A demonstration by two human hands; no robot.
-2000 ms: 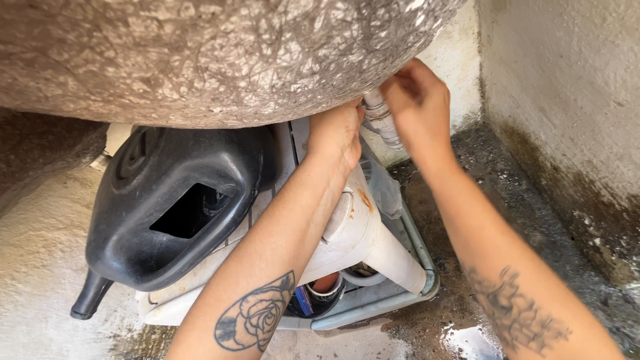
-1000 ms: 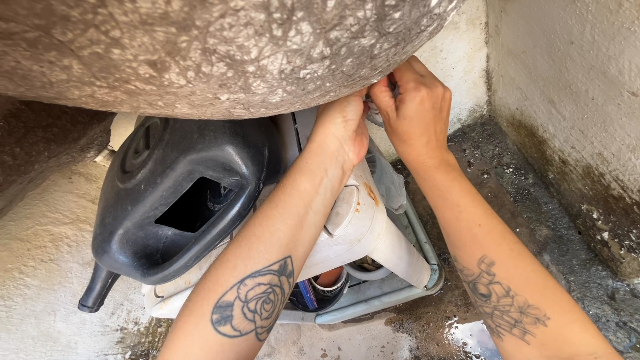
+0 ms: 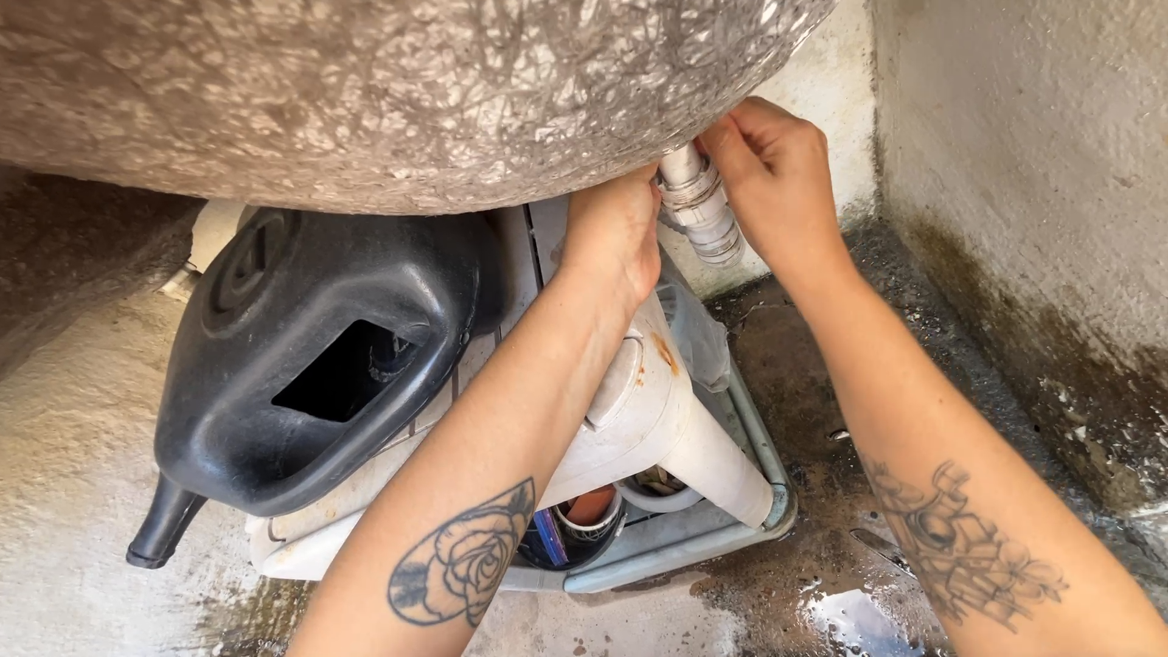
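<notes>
White plastic drain pipe fittings (image 3: 704,214) hang below the rim of a large mottled grey-brown basin (image 3: 411,100). My left hand (image 3: 616,224) is just left of the fittings, its fingers hidden behind the wrist and under the basin. My right hand (image 3: 776,173) is at the right side of the pipe's upper end, thumb and forefinger pinched together close under the basin; whether something small sits between them cannot be seen.
A black plastic watering can (image 3: 301,347) lies on a white plastic shelf unit (image 3: 639,429) at the left. Pots (image 3: 591,511) stand on its lower level. A rough, stained wall (image 3: 1022,228) rises at the right above a wet floor (image 3: 794,365).
My right hand has shifted slightly right, away from my left hand, uncovering the pipe fittings that were mostly hidden one second ago.
</notes>
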